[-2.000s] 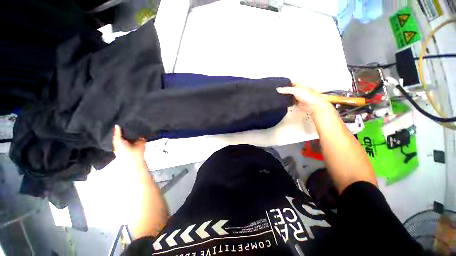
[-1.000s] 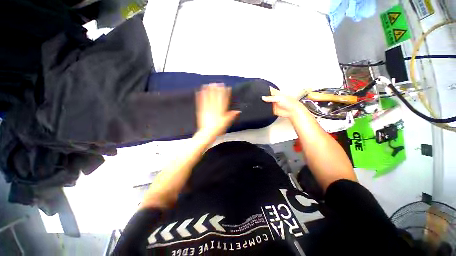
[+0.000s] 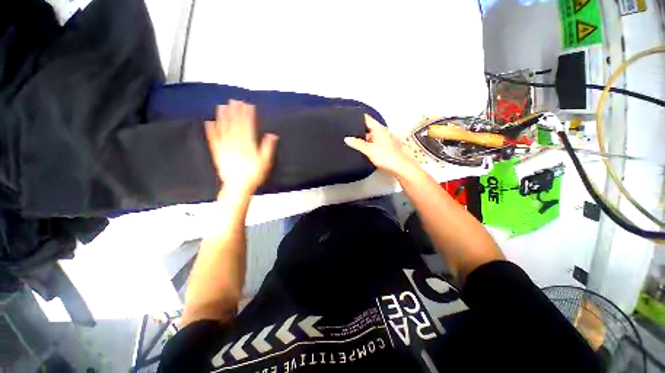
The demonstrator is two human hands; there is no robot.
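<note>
A dark jacket sleeve point(image 3: 306, 146) lies flat along the navy padded board point(image 3: 186, 102), whose blue shows along the back edge and at the rounded right end. My left hand point(image 3: 240, 149) lies flat on the sleeve with fingers spread. My right hand point(image 3: 379, 146) is at the cuff end, thumb and fingers closed on its edge. The rest of the jacket point(image 3: 80, 124) lies bunched at the left, partly hanging over the table's front edge.
A steam iron point(image 3: 467, 137) with an orange-tan handle rests at the table's right end. A wire holder point(image 3: 512, 102) stands behind it. A black hose point(image 3: 594, 197) runs to the right wall. A green bag point(image 3: 518, 200) hangs below, and a round fan point(image 3: 598, 320) stands lower right.
My left hand has gone from gripping the jacket near the sleeve's left end to lying flat on the sleeve, then slid left. My right hand stays at the cuff. The view has shifted.
</note>
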